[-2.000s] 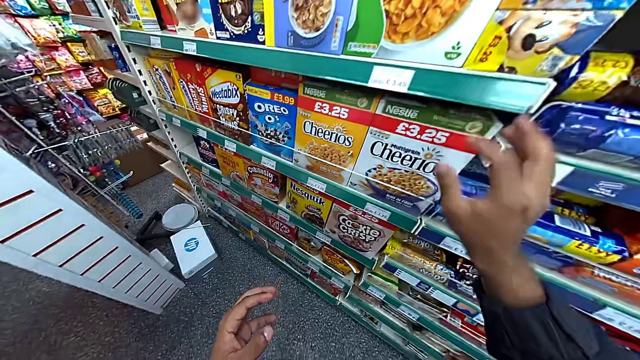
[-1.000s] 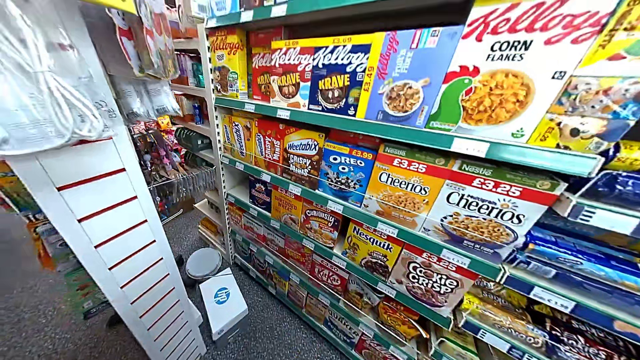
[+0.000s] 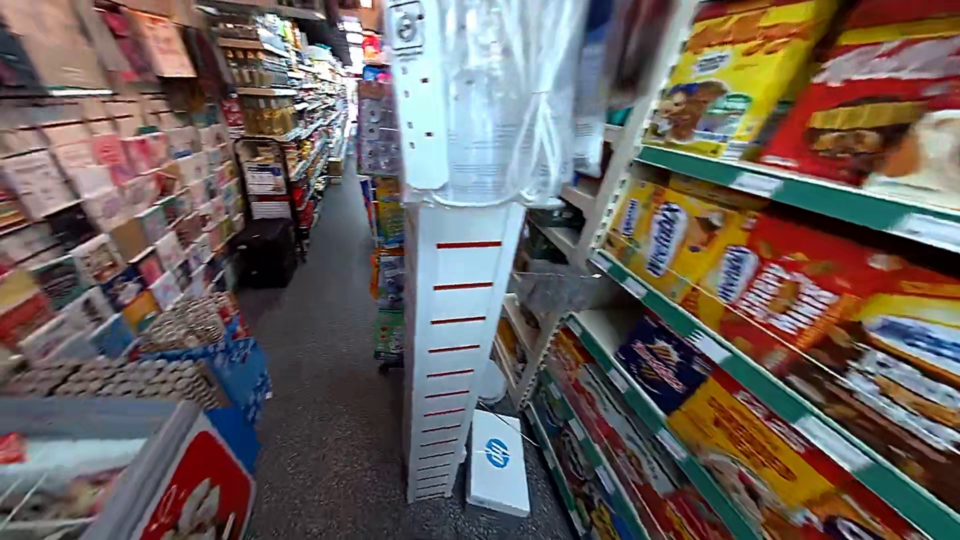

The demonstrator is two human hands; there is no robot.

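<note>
Neither my left hand nor my right hand shows in the current view, so what they hold or touch is hidden. A tall white slotted display stand (image 3: pixel 459 300) rises in the middle, with clear plastic packaging and a white cable (image 3: pixel 540 112) hanging at its top. To the right, green-edged shelves (image 3: pixel 705 341) carry Weetabix boxes (image 3: pixel 666 238), a red cereal box (image 3: pixel 787 289) and other cereal packs. A white HP box (image 3: pixel 497 461) lies on the floor at the foot of the stand.
A carpeted aisle (image 3: pixel 322 315) runs away at centre left. Greeting card racks (image 3: pixel 112 217) line the left wall. A chest freezer (image 3: pixel 169 442) fills the lower left corner, beside a blue display carton (image 3: pixel 244 382). A black box (image 3: pixel 266 253) stands further back.
Both hands showed two seconds ago, the right one raised by the Cheerios boxes; neither is in view now. The view has swung left toward the aisle.
</note>
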